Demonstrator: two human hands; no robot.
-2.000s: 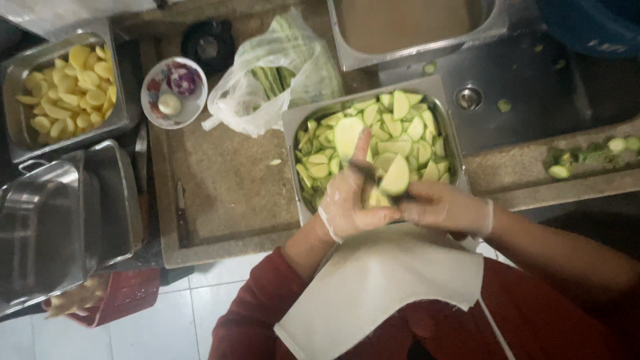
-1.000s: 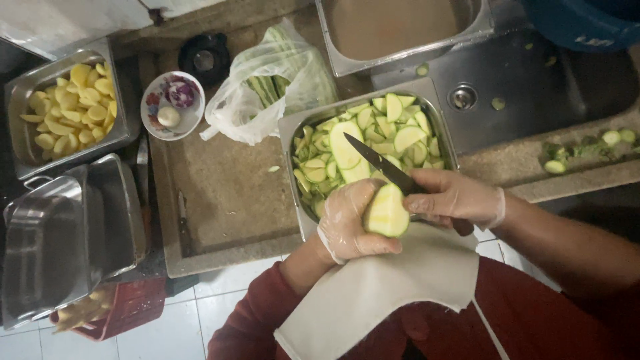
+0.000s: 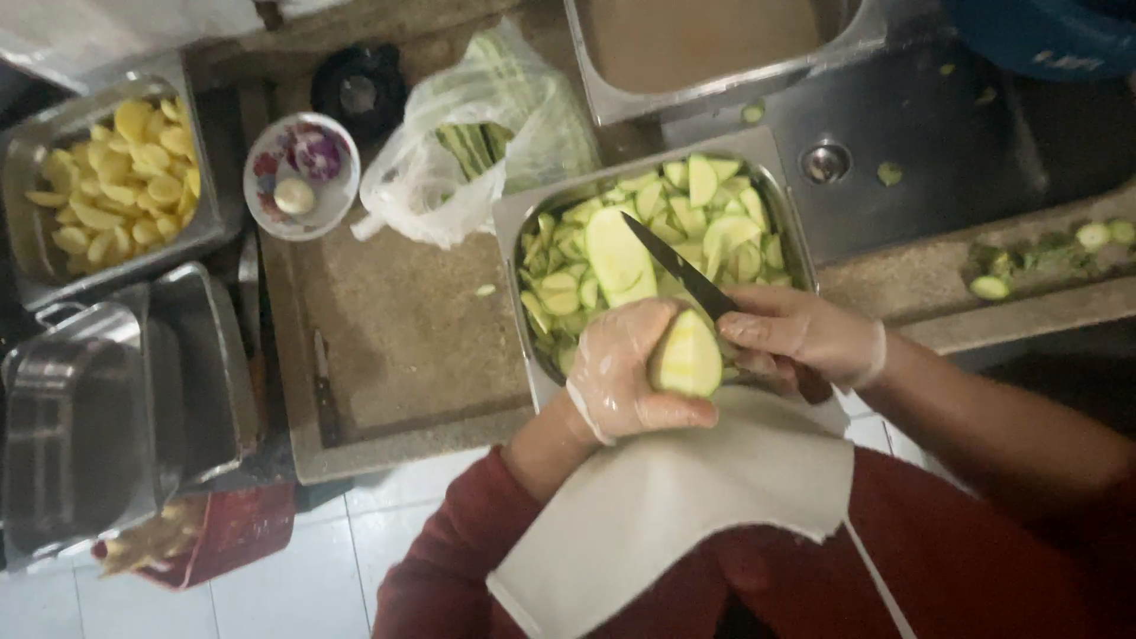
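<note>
My left hand (image 3: 626, 373), in a clear thin glove, grips a piece of pale green squash (image 3: 690, 355) with its cut face showing. A longer squash piece (image 3: 619, 253), cut flat, extends beyond the same hand over the pan. My right hand (image 3: 799, 337), also gloved, is closed on the handle of a dark-bladed knife (image 3: 679, 264). The blade points up and left, across the pan and close to the long piece. Beneath both hands sits a steel pan (image 3: 781, 191) holding many cut squash chunks (image 3: 559, 288).
Left of the pan lie a small knife (image 3: 323, 382), a plastic bag of ridged green vegetables (image 3: 532, 115), a plate with onion pieces (image 3: 257, 204) and a pan of cut potatoes (image 3: 209, 204). A steel sink (image 3: 932, 177) and green scraps (image 3: 1047, 257) are at right.
Two seconds ago the hands were blurred together over the pan. The knife shows plainly from one second ago; since then, hands and knife have kept nearly the same pose.
</note>
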